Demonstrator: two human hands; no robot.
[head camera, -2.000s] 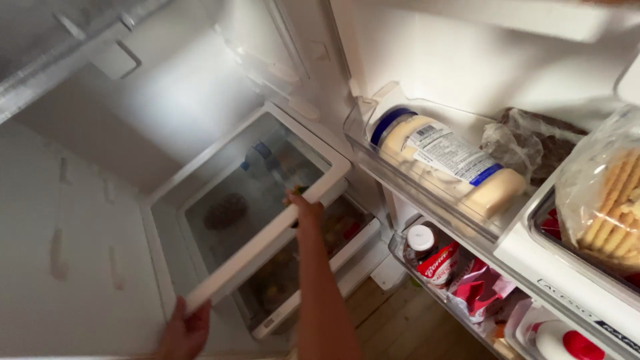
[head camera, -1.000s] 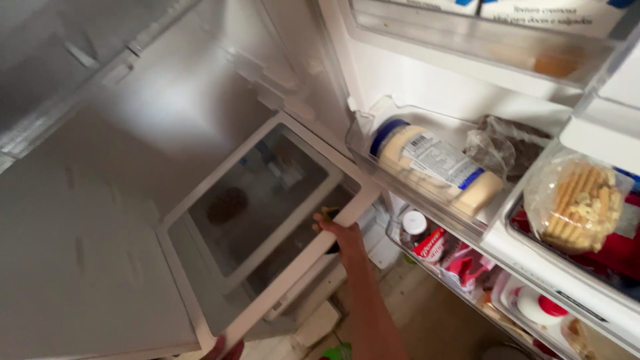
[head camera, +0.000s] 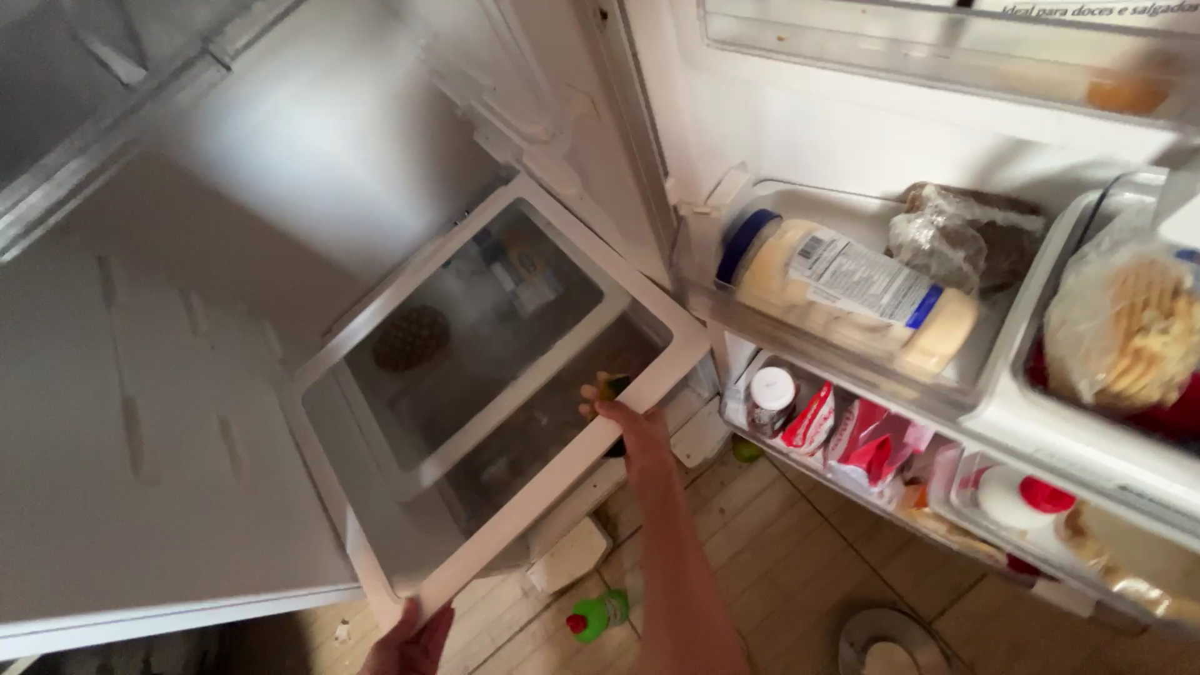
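Note:
A glass refrigerator shelf with a pale frame (head camera: 534, 487) is tilted inside the open refrigerator. My left hand (head camera: 410, 642) grips its near left corner at the bottom of the view. My right hand (head camera: 633, 422) holds the front rail near the right corner, thumb above and fingers seen through the glass. A small dark green and yellow item (head camera: 614, 386) shows at the right fingertips; whether it is held cannot be told. Through the glass, a brown textured round thing (head camera: 412, 337) and a package (head camera: 525, 272) are visible lower down.
The open door at right carries a mayonnaise jar (head camera: 844, 291), a bag of crackers (head camera: 1125, 319), a white-capped bottle (head camera: 772, 401) and red packets (head camera: 872, 450). On the tiled floor lie a green bottle with a red cap (head camera: 598, 615) and a green round thing (head camera: 747, 448).
The shelf has come out and its front edge sits over the floor, at a changed tilt. Both hands have kept hold of it. More floor and the green bottle now show.

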